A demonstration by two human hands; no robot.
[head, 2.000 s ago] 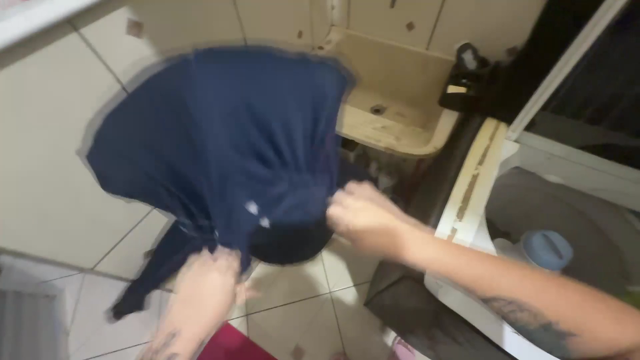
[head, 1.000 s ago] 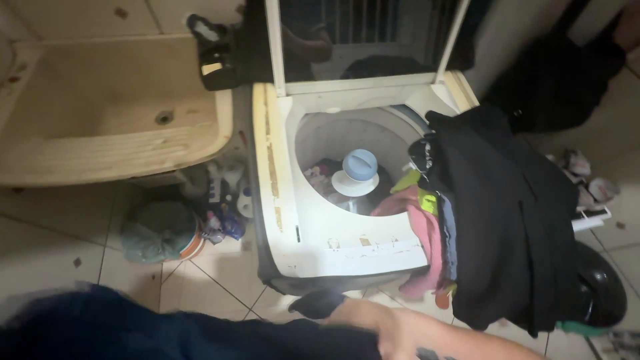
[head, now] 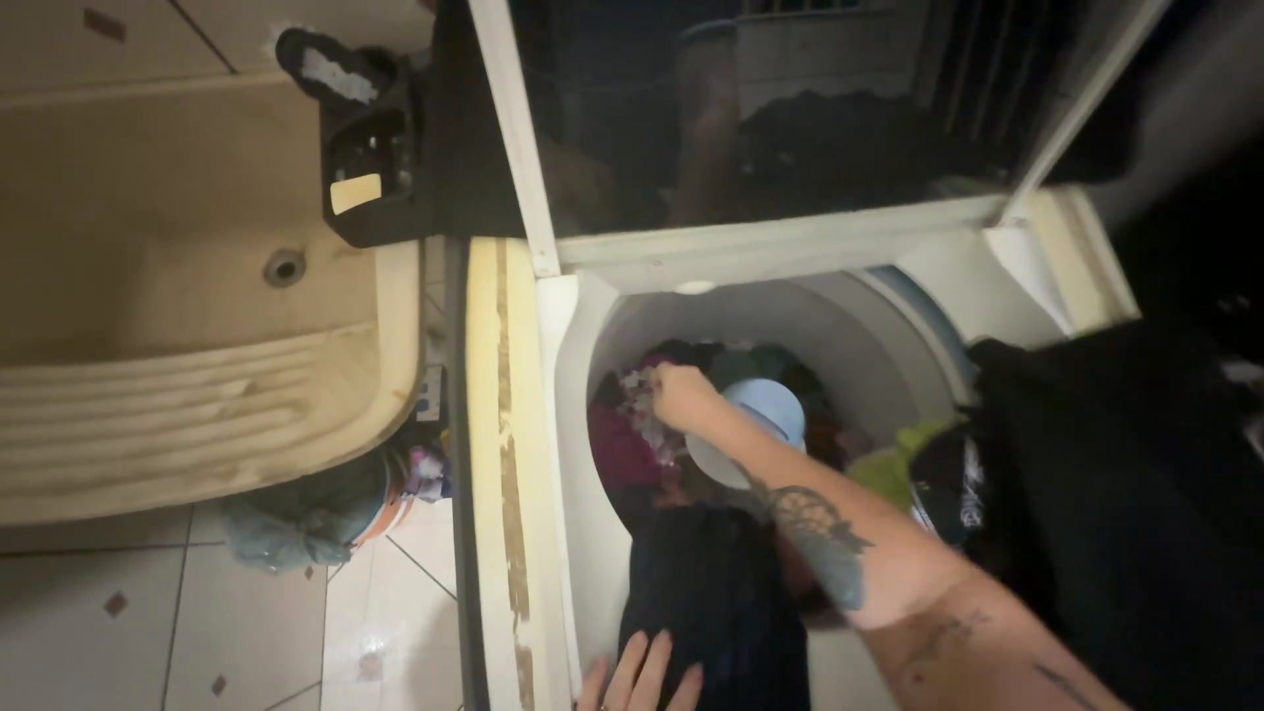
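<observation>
My right hand (head: 683, 395) reaches into the drum of a top-loading washing machine (head: 583, 553) and closes on a patterned light cloth (head: 642, 405) among dark and magenta clothes (head: 624, 449). The blue-capped agitator (head: 768, 407) stands beside my right wrist, partly behind the forearm. At the bottom of the view, my left hand (head: 642, 676) rests with fingers spread on a dark garment (head: 716, 592), which hangs over the machine's front rim into the drum. Whether the left fingers grip the cloth cannot be told.
The machine's dark glass lid (head: 790, 118) stands raised behind the drum. Black clothes (head: 1145, 494) and a yellow-green cloth (head: 889, 469) lie over the right edge. To the left are a ribbed laundry sink (head: 197, 415), a black container (head: 370, 188) and a bagged bucket (head: 306, 518) on the tiled floor.
Both hands held up the dark blue garment near the sink two seconds ago. Now the right hand is inside the drum, and a dark garment lies over its front rim. The view has swung to the machine.
</observation>
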